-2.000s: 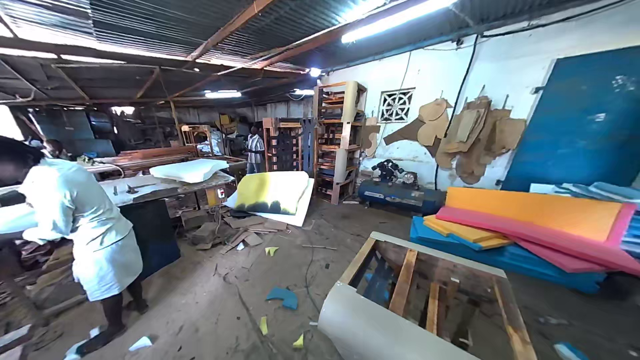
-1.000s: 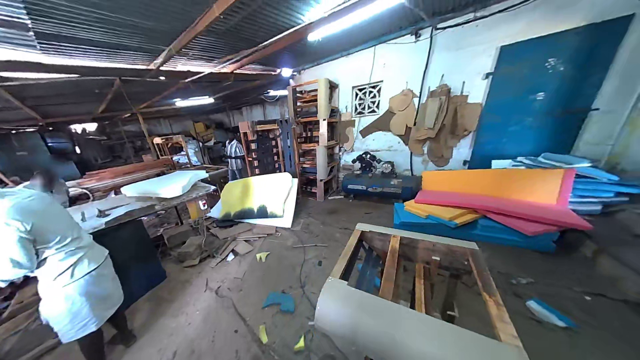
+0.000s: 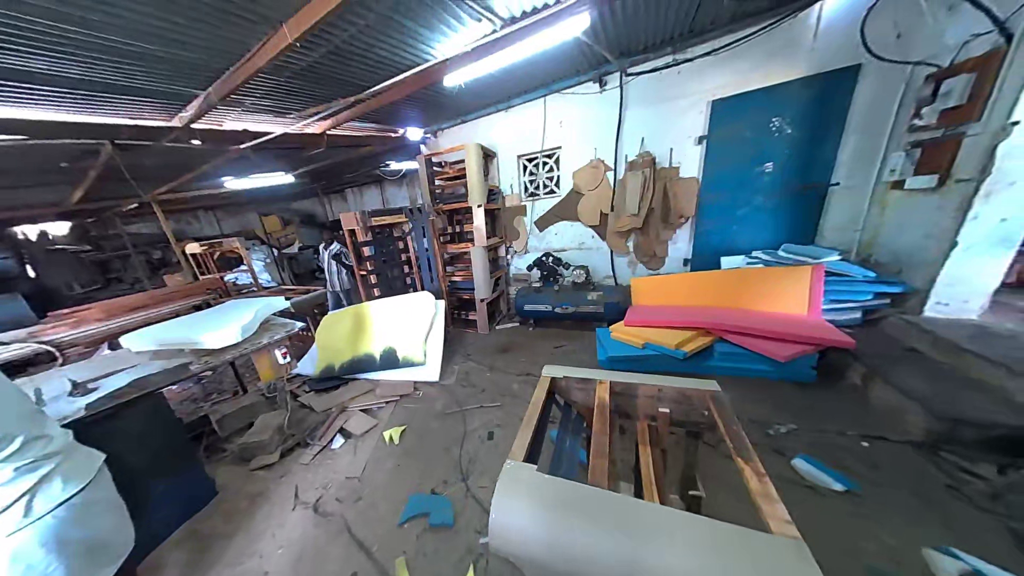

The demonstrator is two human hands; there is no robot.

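Note:
Neither of my hands shows in the head view. Closest in front, at the bottom right of centre, lies a wooden furniture frame (image 3: pixel 600 432) with bare slats and a pale covered panel (image 3: pixel 632 520) along its near side. Behind it, sheets of orange foam (image 3: pixel 720 290) and pink foam (image 3: pixel 740 322) rest on thick blue foam (image 3: pixel 708 360). A white and yellow foam sheet (image 3: pixel 380 336) leans at the centre left. On the workbench at the left lies a white foam piece (image 3: pixel 204 324).
A person in pale clothes (image 3: pixel 56 488) stands at the left edge by the workbench (image 3: pixel 180 372). Cardboard scraps (image 3: pixel 264 428) and a blue foam offcut (image 3: pixel 428 510) litter the floor. An air compressor (image 3: pixel 572 304) stands by the wall, left of a blue door (image 3: pixel 772 168). A cable crosses the floor.
The view has swung to the right, bringing in more of the wall beyond the blue door. The person in pale clothes is now cut off by the left edge.

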